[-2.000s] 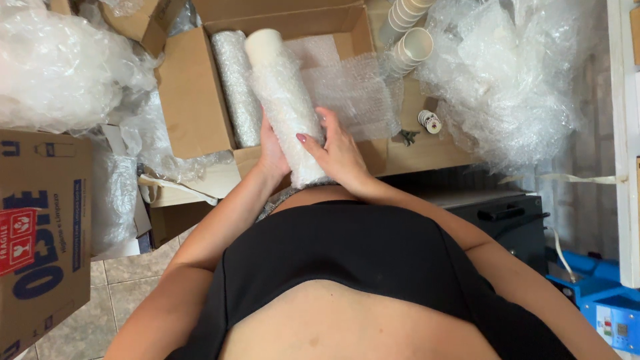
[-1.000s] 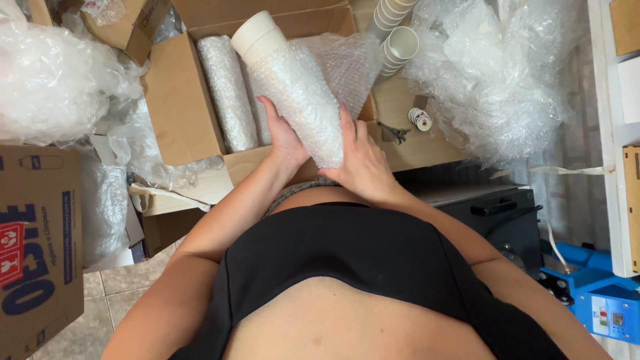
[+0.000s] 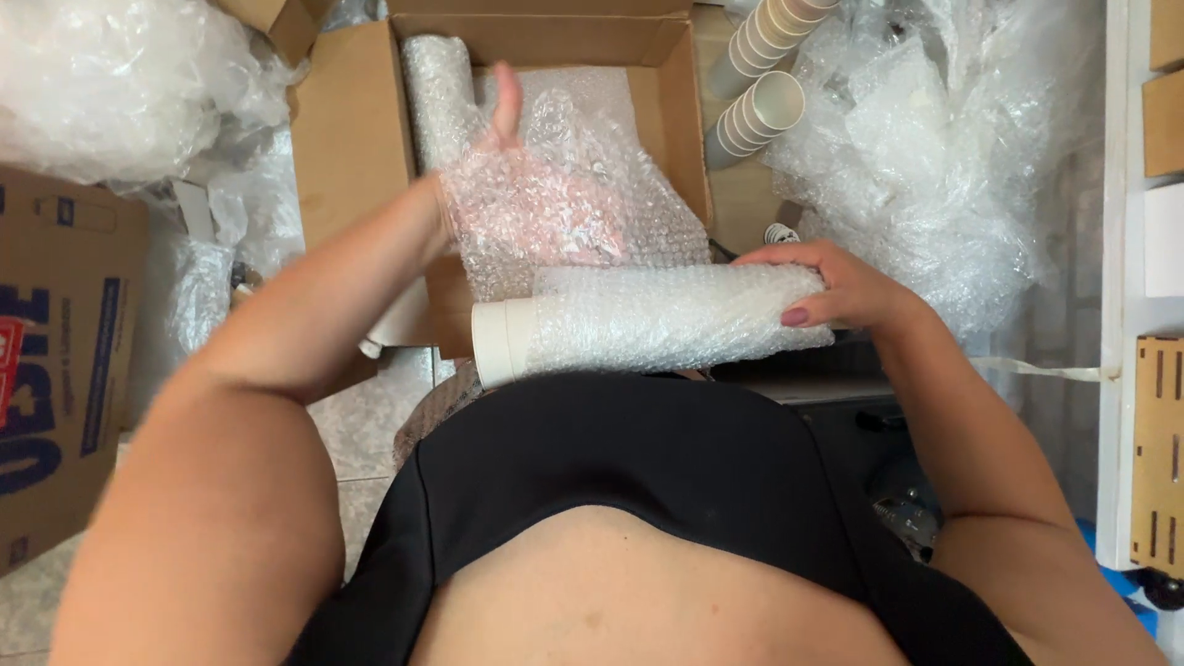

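Observation:
A stack of white paper cups, partly wrapped in bubble wrap, lies crosswise against my torso, its bare end to the left. My right hand grips the wrapped right end, thumb in front and fingers behind. Above the stack, my left hand is spread beneath a loose flap of the bubble wrap, its thumb sticking up; the fingers show blurred through the film. Behind it stands an open cardboard box with a bubble-wrapped roll along its left side.
Nested paper cups lie right of the box, beside a large heap of clear plastic wrap. More bubble wrap is piled at upper left, above a printed cardboard carton. A white shelf edge runs down the right.
The wrapped stack has turned from nearly upright to crosswise. My left hand has let go of it and moved up under the loose wrap, while my right hand has shifted right with the stack's end.

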